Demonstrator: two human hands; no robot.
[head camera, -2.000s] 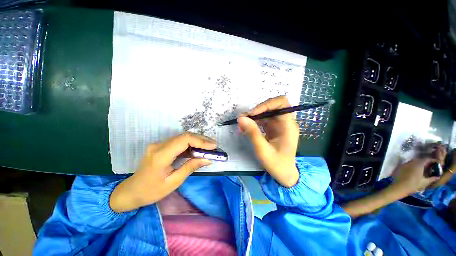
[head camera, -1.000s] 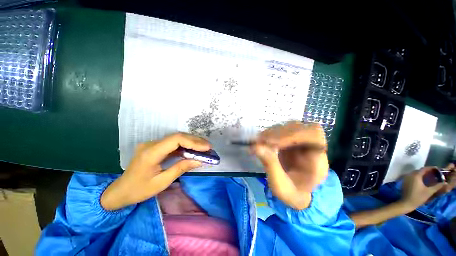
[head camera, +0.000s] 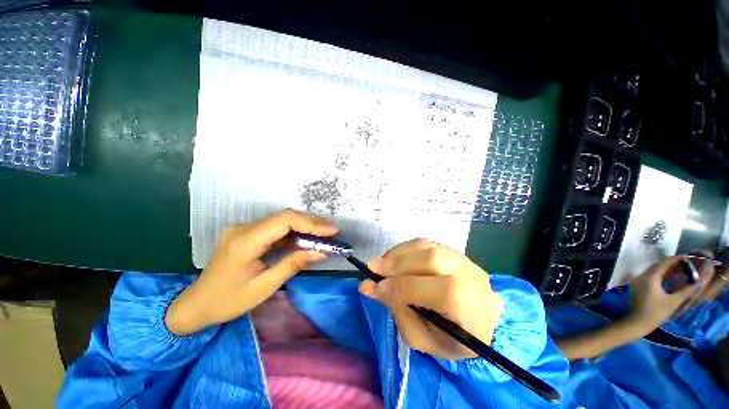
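My left hand (head camera: 248, 268) holds a small dark device housing (head camera: 322, 244) with a silver rim between thumb and fingers, low over the white sheet's near edge. My right hand (head camera: 438, 294) grips a thin black pencil-like tool (head camera: 487, 351). Its tip touches or nearly touches the right end of the housing; contact is too small to tell. The tool's thick end points down to the right. Tiny dark loose parts (head camera: 321, 194) lie heaped and scattered on the white sheet (head camera: 264, 120) beyond my hands.
A clear pocketed tray (head camera: 507, 172) lies at the sheet's right edge, another clear tray (head camera: 32, 96) at far left. A black tray (head camera: 577, 204) of housings stands at right. Beyond it another person's hands (head camera: 667, 291) work over a second sheet (head camera: 647, 216). A brown carton (head camera: 28, 355) is at lower left.
My right hand has moved from over the loose parts down toward me, and the tool's tip has come to the housing. My left hand keeps its hold, with the housing slightly turned.
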